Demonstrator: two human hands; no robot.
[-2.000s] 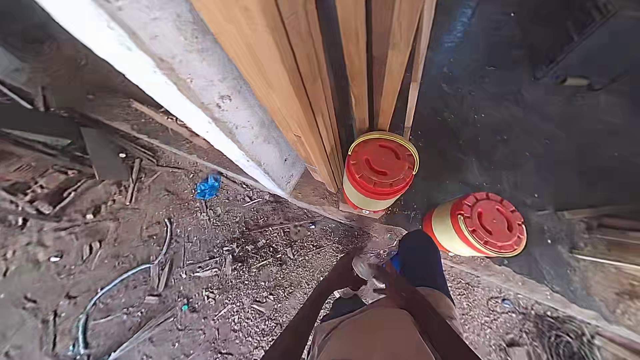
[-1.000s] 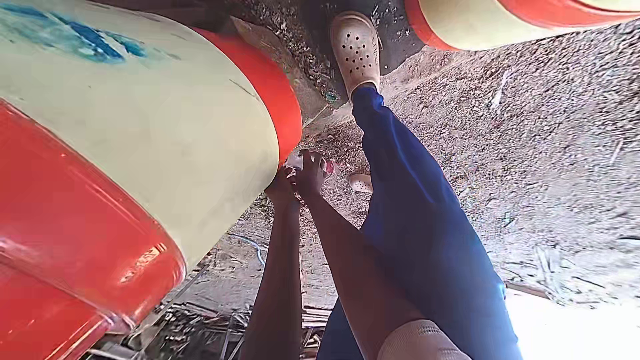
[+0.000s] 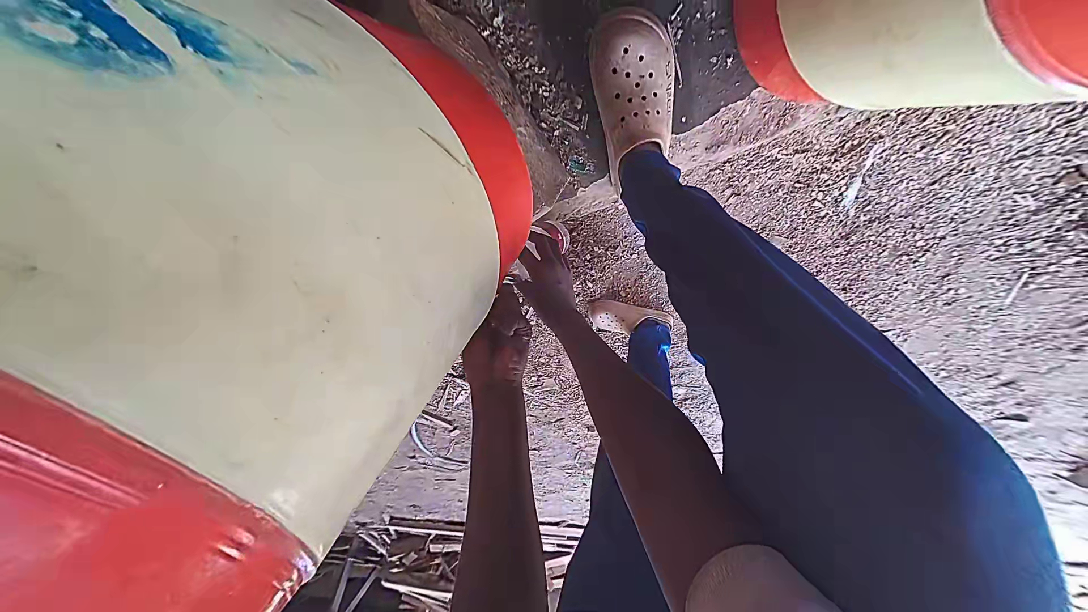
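A large cream and red drink cooler [image 3: 280,195] fills the left side, tilted in the view, with blue marks on its wall. Beside its lower red band, my right hand [image 3: 548,276] has its fingers round a small clear item with a red rim [image 3: 557,234], perhaps a cup; my fingers and the blur hide much of it. My left hand [image 3: 500,340] is just below, close against the cooler's edge, with its fingers curled and partly hidden. Whether it grips anything does not show.
Another red and cream cooler [image 3: 892,51] stands at the upper right. My feet wear tan perforated clogs [image 3: 633,81], one by a low ledge. Wood scraps [image 3: 408,552] lie on the gritty ground at the bottom.
The view has swung and come much closer to the cooler since two seconds ago. My hands, earlier together in front of my body, are now beside the cooler's lower band.
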